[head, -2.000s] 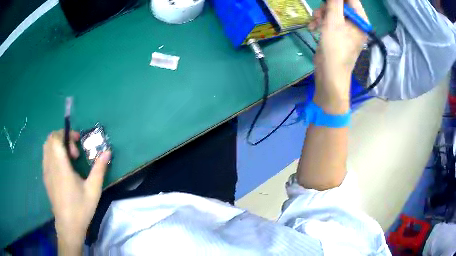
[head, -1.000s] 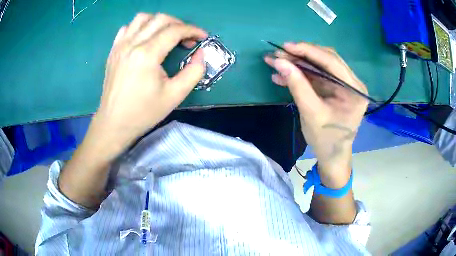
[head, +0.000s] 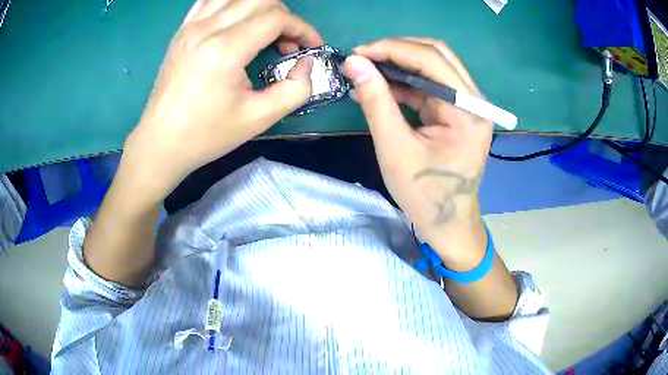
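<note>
The watch module (head: 320,79), a small rounded square with a black edge and silver-white middle, is near the bench's front edge. My left hand (head: 223,84) grips it from the left, with the thumb over its middle. My right hand (head: 432,124) holds dark tweezers (head: 421,80) with a shiny pale back end pointing right. The right fingertips are at the module's right edge. The tweezer tips are hidden by the fingers and the module, so I cannot tell if they touch it.
The blue soldering station (head: 614,33) stands at the far right, with a black cable (head: 597,121) running from its plug. A white label piece (head: 496,4) lies on the green mat (head: 183,139) at the top edge. A blue stool (head: 62,194) is at lower left.
The right hand has moved left to the module, and the tweezers' pale back end now shows. The left hand keeps hold of the module. The soldering iron held earlier is out of the hand.
</note>
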